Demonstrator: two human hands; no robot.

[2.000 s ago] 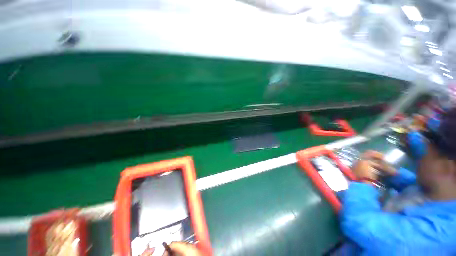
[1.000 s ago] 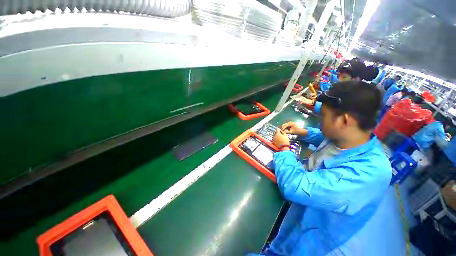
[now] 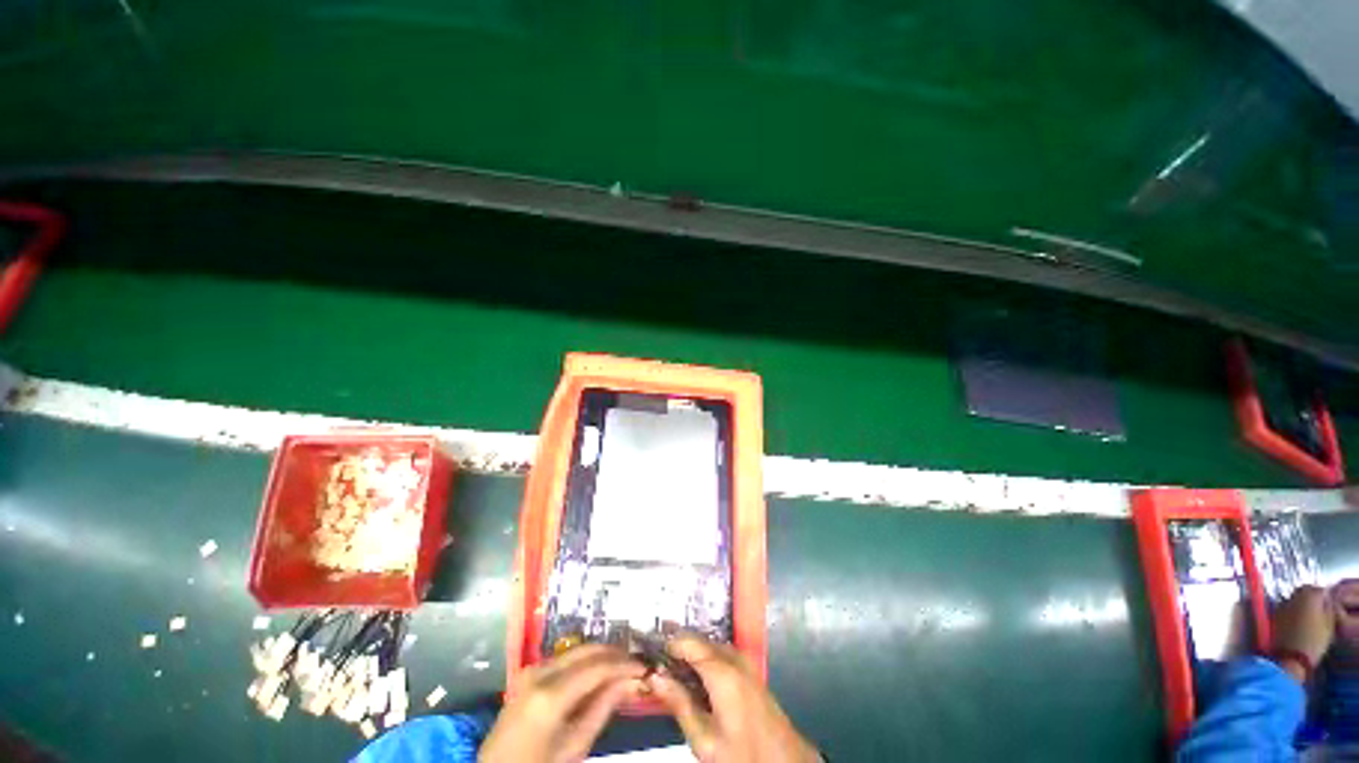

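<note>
An open tablet unit (image 3: 656, 485) with a large silver-grey rectangle sits in a red-orange frame (image 3: 543, 492) in front of me. My left hand (image 3: 564, 707) and my right hand (image 3: 730, 701) meet over its near end, fingertips close together. A thin dark item, perhaps tweezers (image 3: 674, 665), shows at my right fingers. Any small part between the fingertips is too small to make out. A red bin (image 3: 271, 540) of small cream pieces stands left of the frame. A pile of black leads with cream ends (image 3: 331, 678) lies in front of the bin.
A white strip (image 3: 894, 486) separates the bench from the green belt. On the belt are a flat grey panel (image 3: 1040, 397) and red frames at far left (image 3: 33, 257) and far right (image 3: 1285, 432). A neighbour's blue sleeve (image 3: 1245, 707) and red frame (image 3: 1166, 596) are at right.
The view has turned from the neighbour at right back down to the bench. The tablet, both my hands, the red bin and the pile of leads are now in view.
</note>
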